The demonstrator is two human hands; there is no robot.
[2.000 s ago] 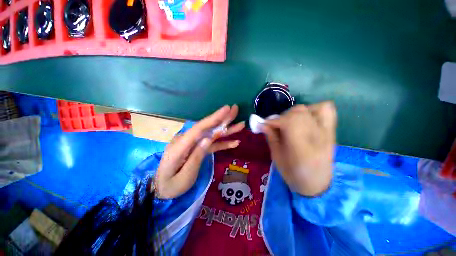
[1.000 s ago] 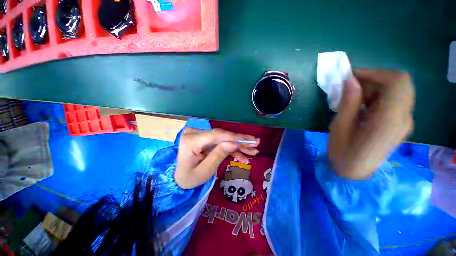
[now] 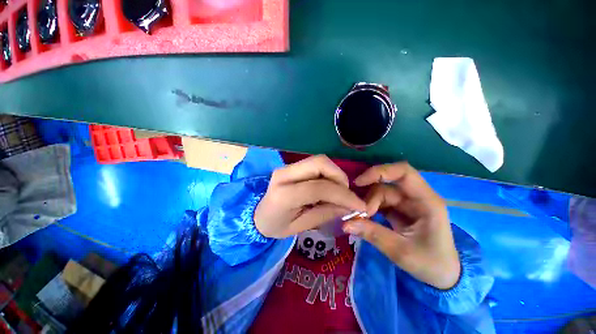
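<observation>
A round watch head (image 3: 364,117) with a black glossy face and a silver-pink rim lies face up on the green bench near its front edge. A white cloth (image 3: 461,107) lies spread on the bench to its right. My left hand (image 3: 310,197) and my right hand (image 3: 412,225) meet below the bench edge, in front of my chest. Their fingertips hold a small clear film (image 3: 355,215) with white edges between them; its full shape is hidden by the fingers. Neither hand touches the watch head.
A red-pink foam tray (image 3: 229,40) with black watch heads in its pockets stands at the upper left. Below the bench on the left are an empty red tray (image 3: 124,143), a tan board (image 3: 212,154) and grey fabric (image 3: 39,189).
My right hand put the white cloth down right of the watch head, let it go and came over to my left hand. My right fingertips now hold the small film too.
</observation>
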